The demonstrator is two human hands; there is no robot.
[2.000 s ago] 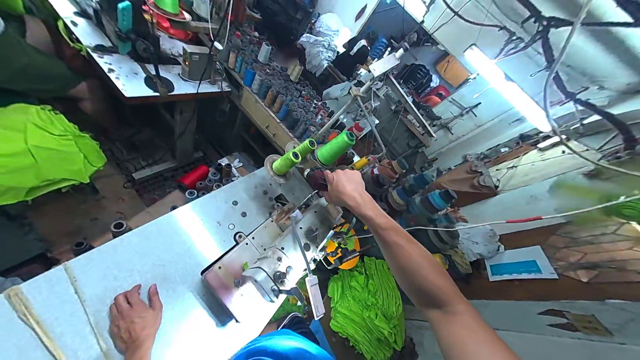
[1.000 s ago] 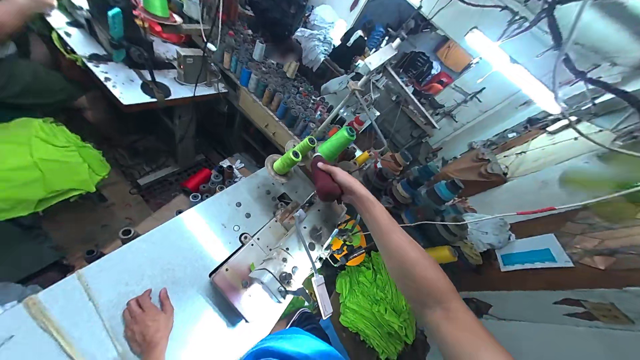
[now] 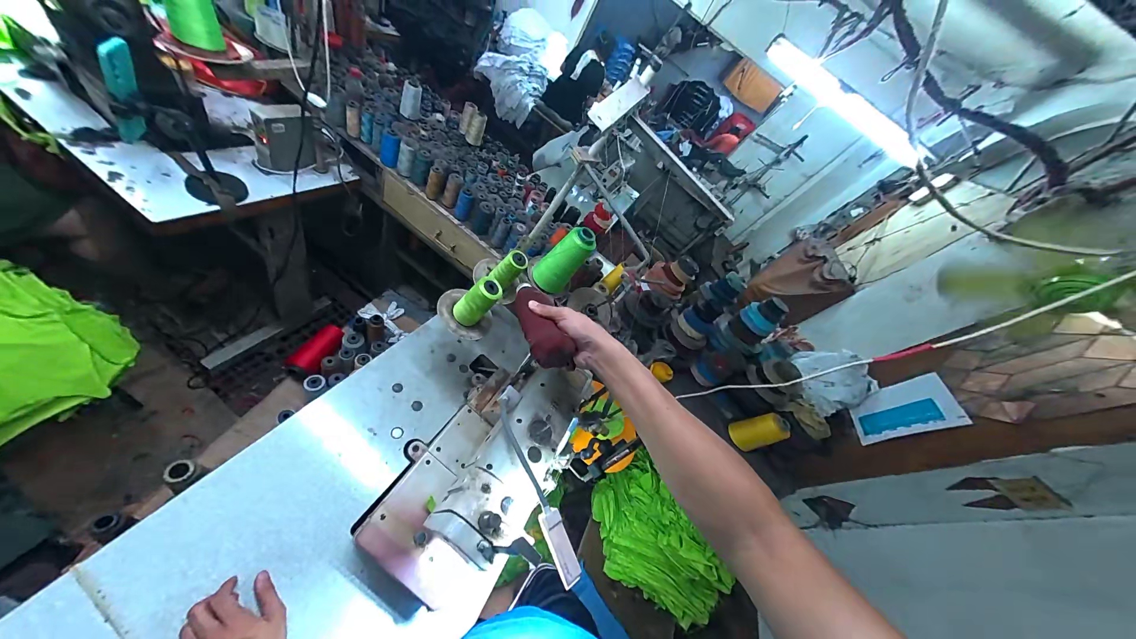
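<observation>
My right hand [image 3: 577, 333] is closed around a dark maroon cone of thread [image 3: 541, 327], which it holds over the far end of an industrial sewing machine [image 3: 461, 497]. Close beside the cone stand two small lime-green thread spools [image 3: 477, 302] and a larger green thread cone [image 3: 564, 260]. My left hand [image 3: 235, 612] lies on the white machine table [image 3: 266, 488] at the lower left, fingers apart and holding nothing. The side of the maroon cone facing my palm is hidden.
Lime-green fabric [image 3: 661, 532] is piled right of the machine. A red thread cone [image 3: 313, 350] lies beyond the table's left edge. A shelf of many spools [image 3: 444, 177] stands behind, and a white cable [image 3: 799, 380] crosses on the right. Another sewing table [image 3: 160, 177] is at upper left.
Two seconds ago my right hand was at the far end of the machine with the maroon object mostly hidden; the cone now shows plainly in my grip. My left hand remains on the table.
</observation>
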